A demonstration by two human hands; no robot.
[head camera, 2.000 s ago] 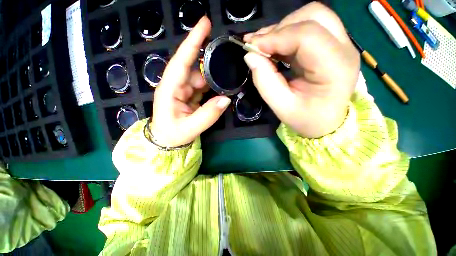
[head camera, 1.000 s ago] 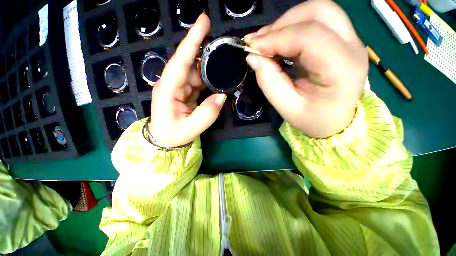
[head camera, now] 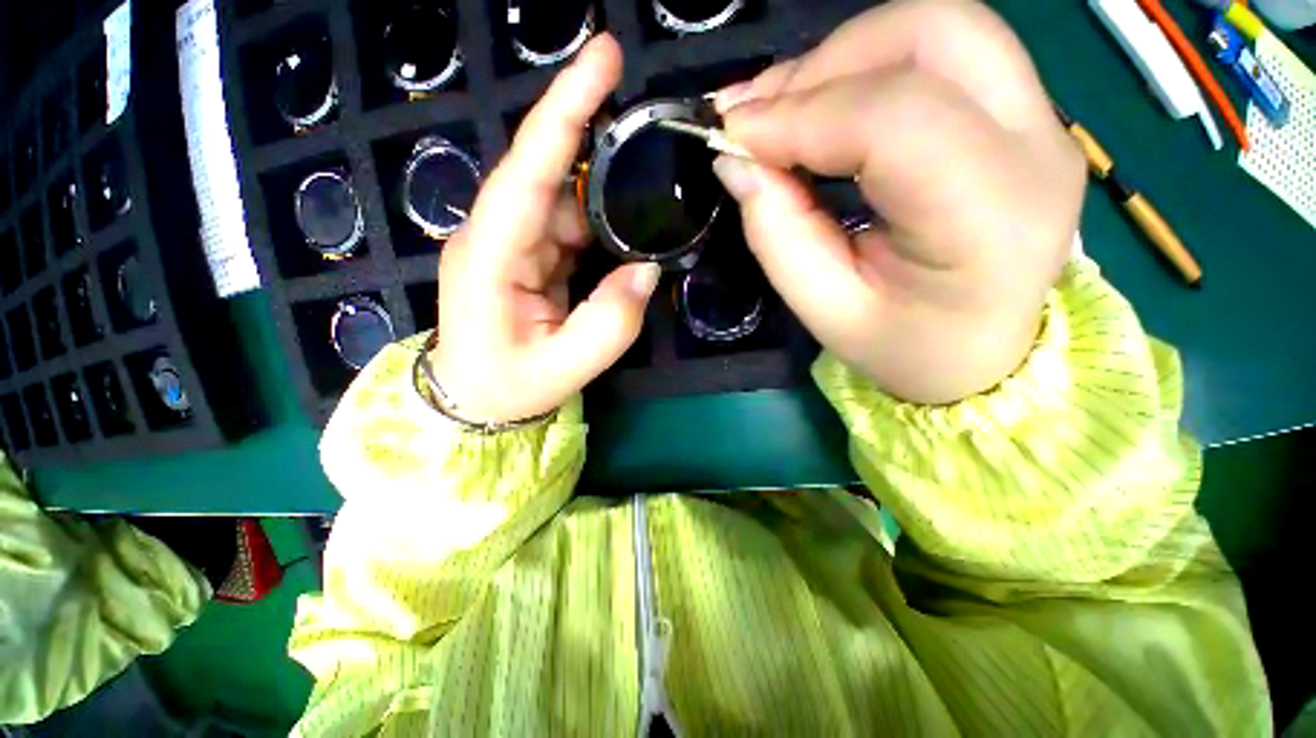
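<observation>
My left hand (head camera: 523, 274) holds a round watch head (head camera: 657, 195) with a dark glass face and metal rim, between thumb and fingers, above the black foam tray (head camera: 433, 260). My right hand (head camera: 909, 195) pinches a thin pale stick (head camera: 699, 133). Its tip lies at the upper rim of the watch head. The far end of the stick is hidden in my fingers. Several more watch heads sit face up in the tray pockets around and below my hands, such as one at the left (head camera: 331, 212).
A second tray (head camera: 217, 361) of watch heads stands at the left, with a long white paper strip (head camera: 217, 159) between the trays. A wooden-handled tool (head camera: 1155, 234), pens and a dotted card (head camera: 1284, 162) lie right. A neighbour's yellow sleeve (head camera: 87, 613) shows lower left.
My right hand has shifted slightly to the right, with the stick still at the rim. The watch head has tilted a little, and a small reflection now shows on its face.
</observation>
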